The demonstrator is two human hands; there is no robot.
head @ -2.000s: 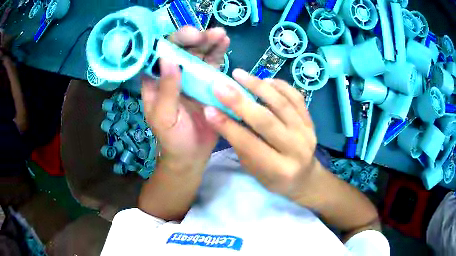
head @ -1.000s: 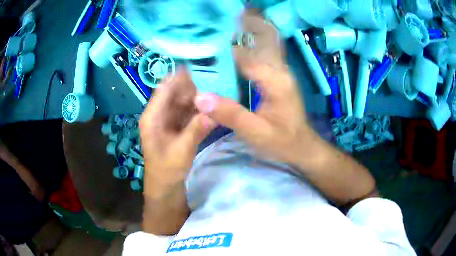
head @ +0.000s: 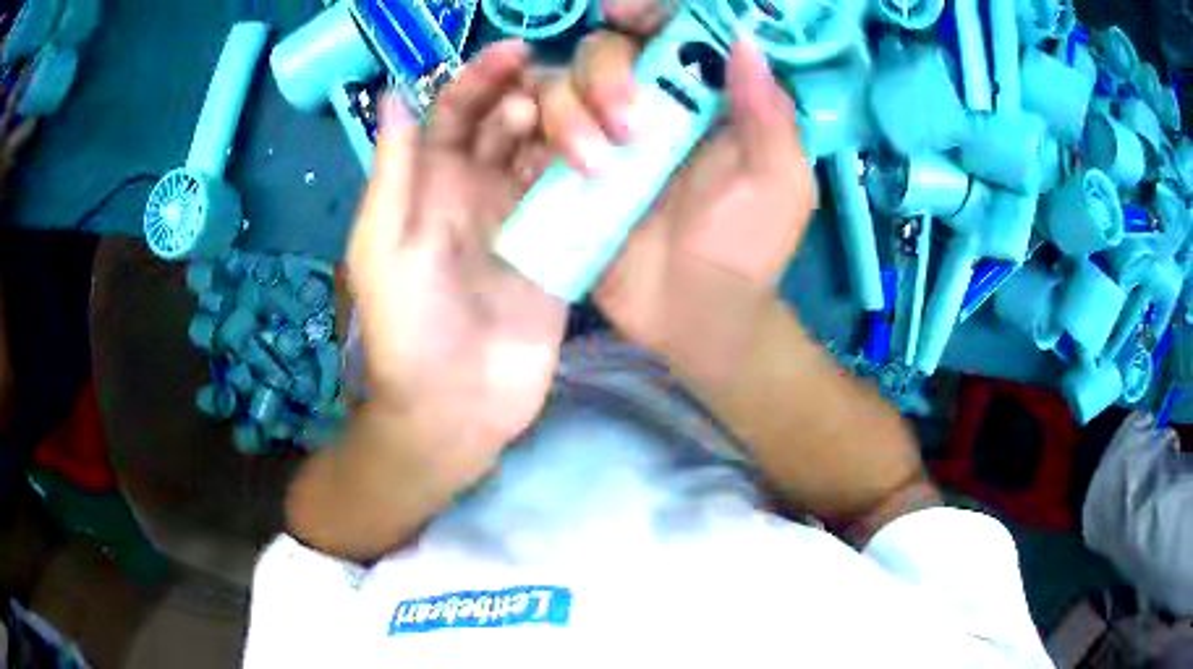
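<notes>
A light blue-green fan handle (head: 602, 203) is held up in front of me, tilted, its bare end toward the lower left. A dark oval switch opening and a slot show near its upper end. A round fan head (head: 805, 29) is at that end; whether it joins this handle is partly hidden and blurred. My right hand (head: 713, 216) grips the handle, fingers over its left side and thumb near the opening. My left hand (head: 458, 275) is blurred beside the handle's left side, fingers apart and apparently empty.
A closed fan (head: 223, 111) lies on the dark bench (head: 79, 144) at the left. Half-assemblies with blue batteries (head: 408, 37) lie behind my hands. A heap of fans (head: 1001, 157) covers the right. A brown carton (head: 138, 392) holding many fans stands below left. Another person's sleeve (head: 1138, 484) shows at right.
The fan has moved away from the camera and turned, its bare end now pointing lower left. My left hand's fingers have spread. The bench view has shifted slightly.
</notes>
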